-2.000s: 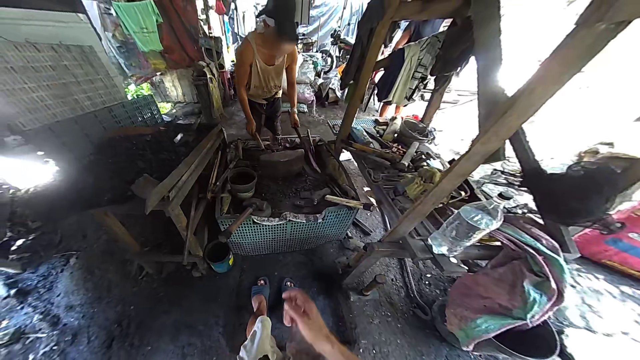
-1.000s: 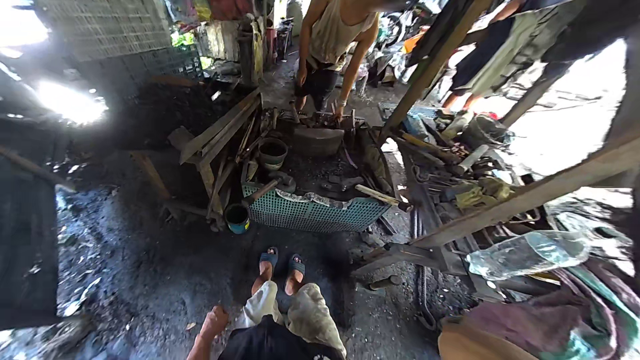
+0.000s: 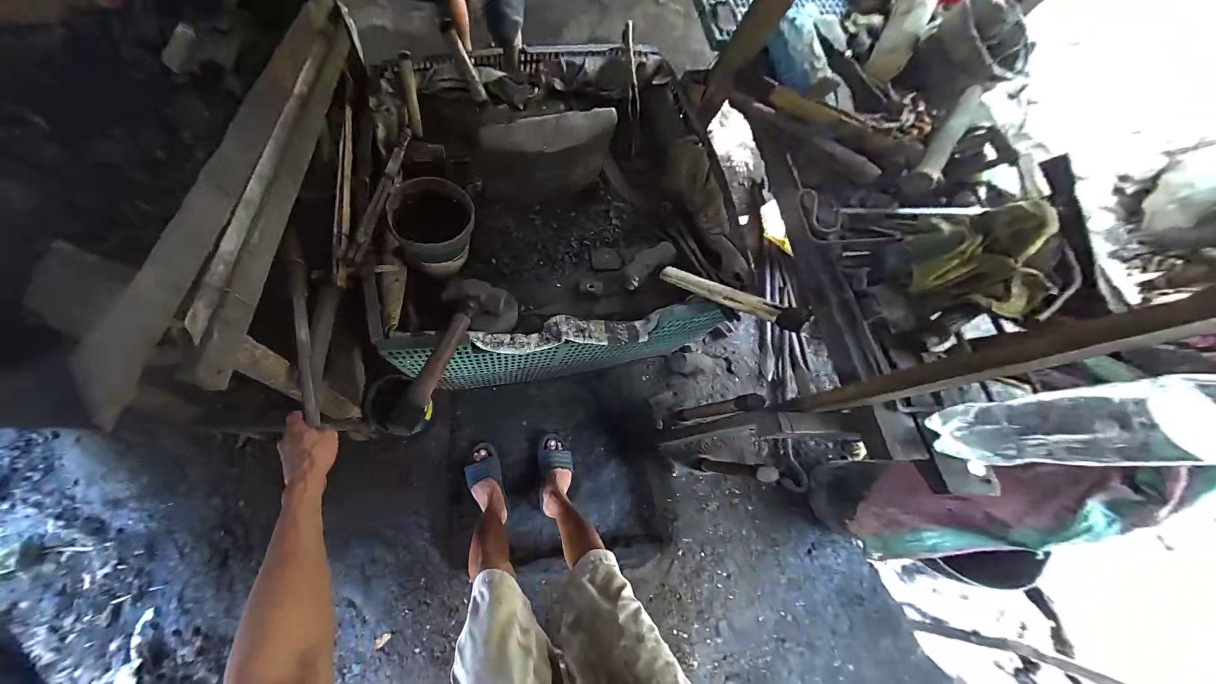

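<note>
At the left, my left hand (image 3: 308, 450) is closed around the near end of a long wooden handle or rod (image 3: 302, 332), whose far end lies among dark timbers and is hidden. My right hand is out of view. Right of my left hand, a hammer with a wooden handle (image 3: 445, 356) rests across the rim of a green perforated crate (image 3: 560, 350). In the crate stand a bucket (image 3: 432, 228) and a large metal block (image 3: 548, 142) amid dark grit. A pale wooden handle (image 3: 722, 292) juts over the crate's right edge.
Wooden planks (image 3: 228, 190) lean at the left. A wooden beam (image 3: 1007, 351) crosses on the right, near a clear plastic bottle (image 3: 1073, 423) and a draped cloth (image 3: 1007, 503). A small container (image 3: 389, 404) stands below the crate. Another person's legs show at the top.
My left hand has moved forward and now holds the handle. My right hand, seen two seconds ago, is gone from view. The view has tilted down.
</note>
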